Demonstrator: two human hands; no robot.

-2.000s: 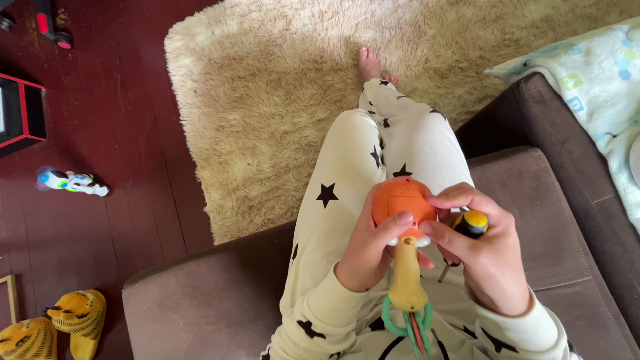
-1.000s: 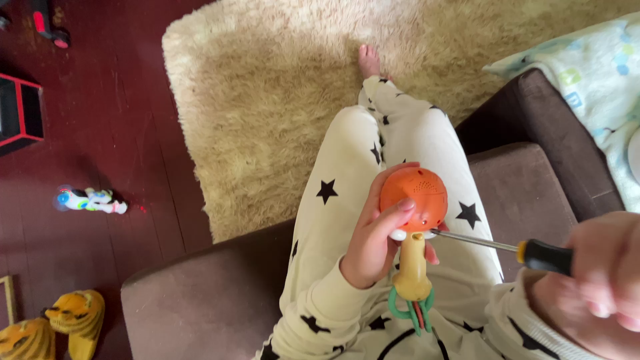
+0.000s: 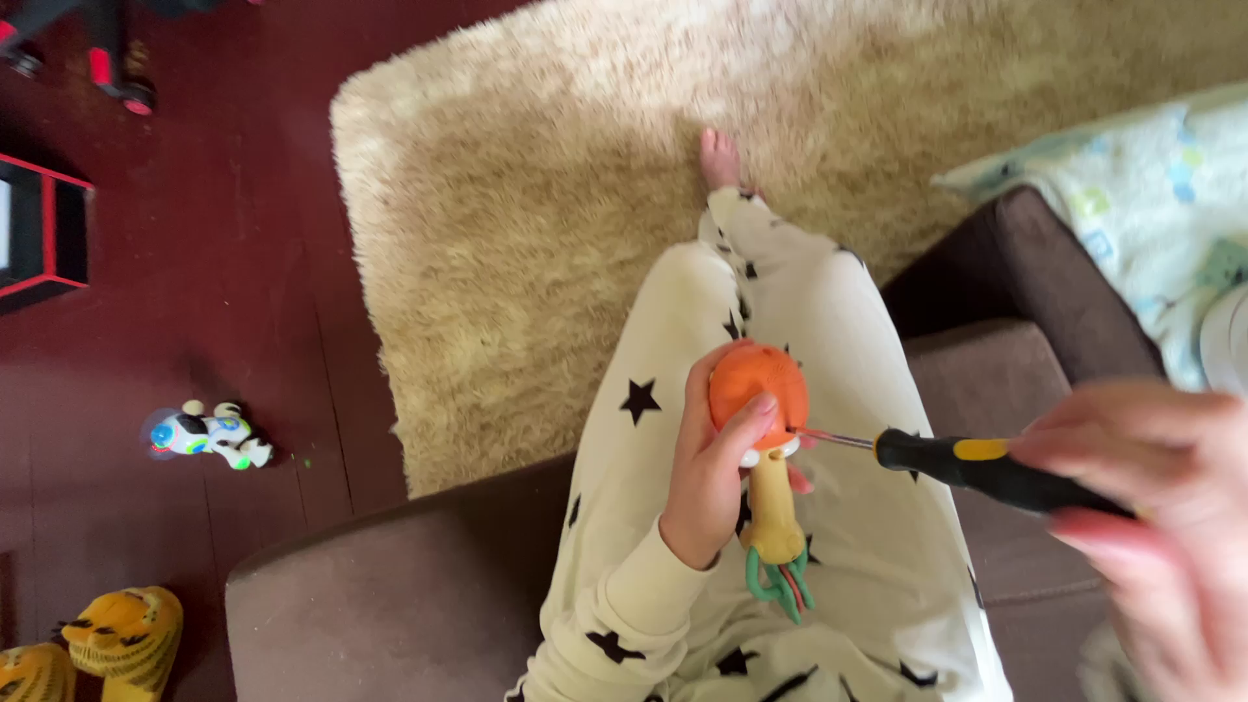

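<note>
My left hand is closed around a toy with a round orange plastic head, its thumb across the lower part of the head. Below the head are small white knobs, a tan handle and green loops at the end. In my right hand, which is blurred, is a screwdriver with a black and yellow handle. Its metal shank points left, and the tip meets the lower right side of the orange head. The toy is above my lap, over cream trousers with black stars.
I sit on a brown sofa. A shaggy beige rug lies under my foot. On the dark red floor are a toy robot, yellow slippers and a black and red box. A patterned blanket covers the sofa at right.
Two seconds ago both hands were together at the toy; the right hand has since moved out to the right, with the screwdriver now pointing at the orange head.
</note>
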